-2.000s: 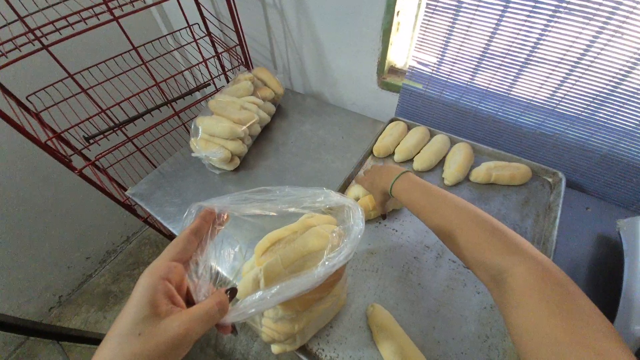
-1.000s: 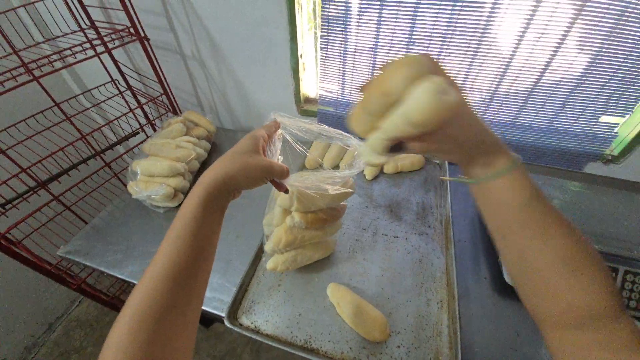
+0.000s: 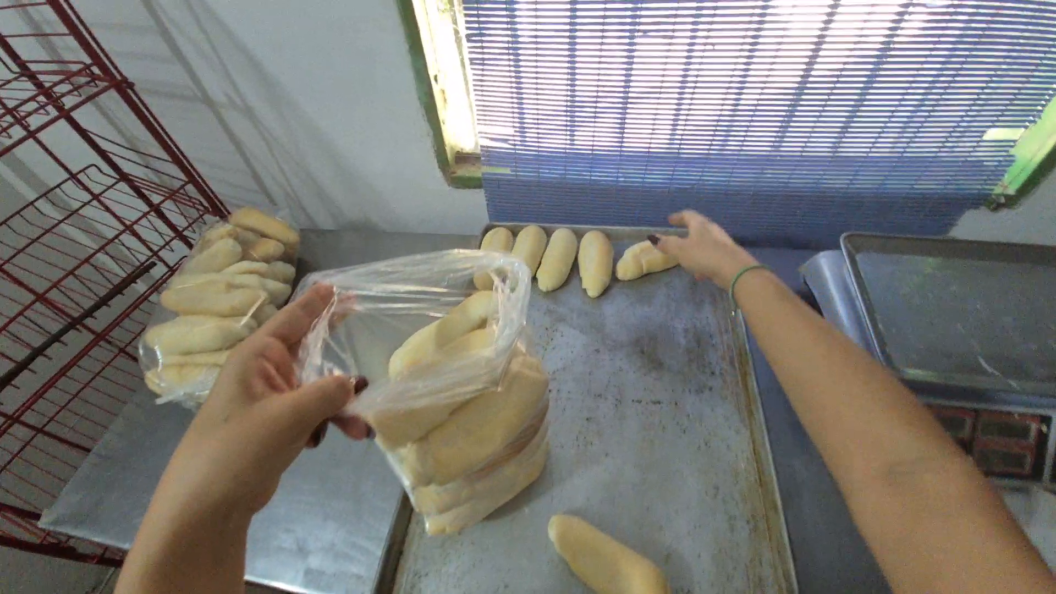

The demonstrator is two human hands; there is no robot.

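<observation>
My left hand (image 3: 289, 371) pinches the rim of a clear plastic bag (image 3: 462, 412) whose mouth gapes upward. Several bread rolls are stacked inside it, and it stands over the left side of a metal baking tray (image 3: 643, 396). At the tray's far right corner, my right hand (image 3: 701, 247) reaches with spread fingers to the end of a roll lying sideways (image 3: 645, 260); whether it grips the roll cannot be told. Left of that roll, several more rolls (image 3: 558, 259) lie in a row. One loose roll (image 3: 606, 557) rests at the tray's near edge.
A filled bag of rolls (image 3: 219, 305) lies on the metal table (image 3: 330, 511) at left, beside a red wire rack (image 3: 107, 206). Right of the baking tray is a scale (image 3: 973, 313) with a metal pan. A blue slatted blind (image 3: 742, 107) hangs behind.
A second ago my right hand held rolls raised near the bag's mouth; now it is down at the tray's far right corner without them. My left hand still holds the bag.
</observation>
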